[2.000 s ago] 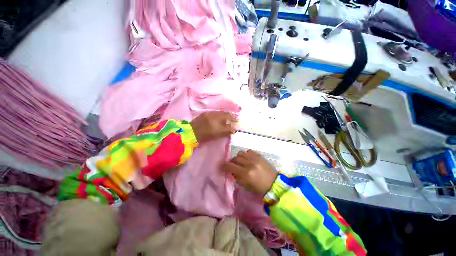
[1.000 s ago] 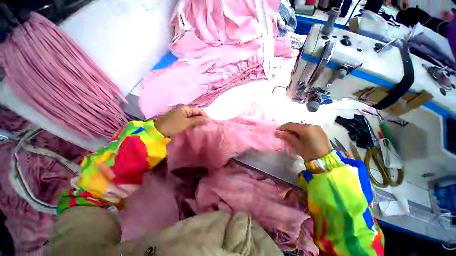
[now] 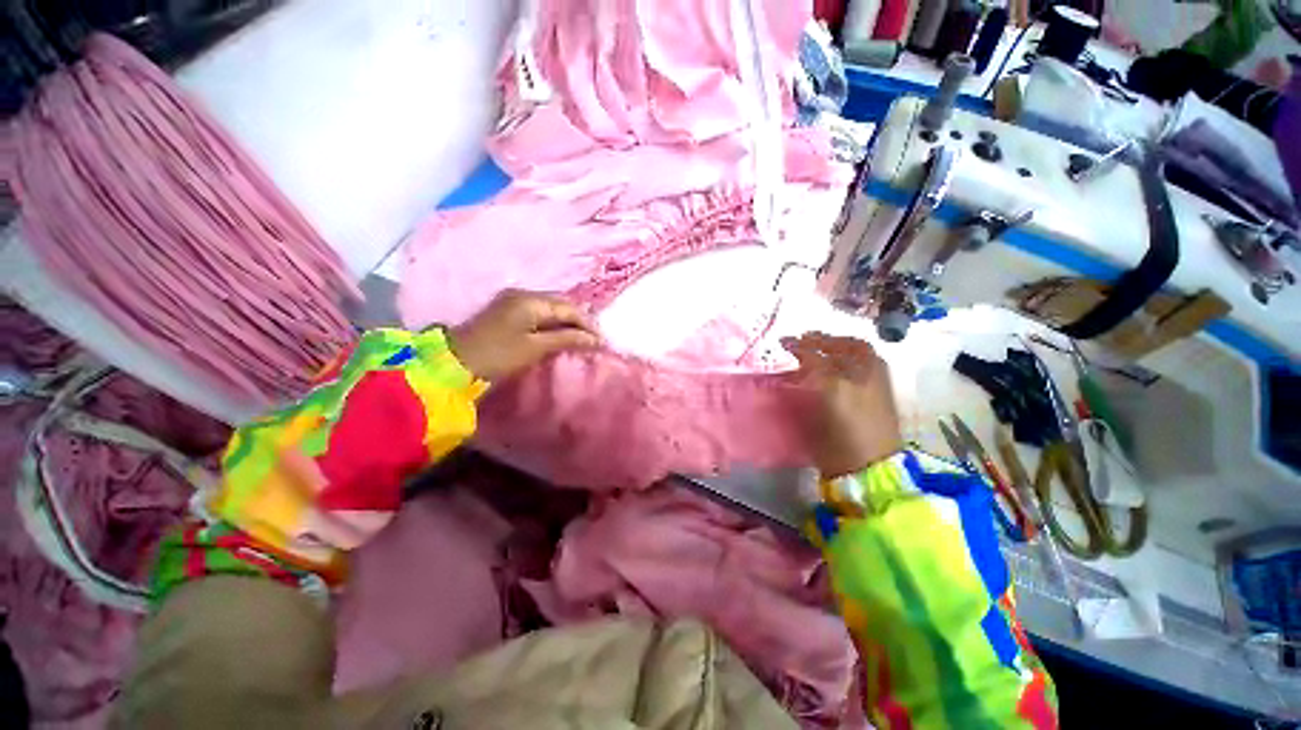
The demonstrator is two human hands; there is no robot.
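Observation:
A pink garment piece point(image 3: 642, 421) with a gathered edge is stretched between my two hands over the front edge of the table. My left hand point(image 3: 525, 338) pinches its upper left edge. My right hand point(image 3: 852, 402) holds its right end; the fingertips are bent over the cloth and partly blurred. More of the pink cloth hangs into my lap. The presser foot area of the sewing machine point(image 3: 896, 297) is just above and right of my right hand, washed out by bright lamp light. The cloth is in front of the needle area, not under it.
A pile of pink ruffled pieces point(image 3: 614, 100) lies behind my hands. Narrow pink strips point(image 3: 171, 214) lie at the left, above a heap with white bands point(image 3: 72, 485). Scissors point(image 3: 1070, 492), thread snips point(image 3: 1006, 492) and a black item point(image 3: 1006, 388) lie right of the needle. Thread cones stand behind.
The cloth, earlier lengthwise at the table edge, is now spread sideways between my hands. In the last second my right hand moved slightly left and down. The camera view has shifted.

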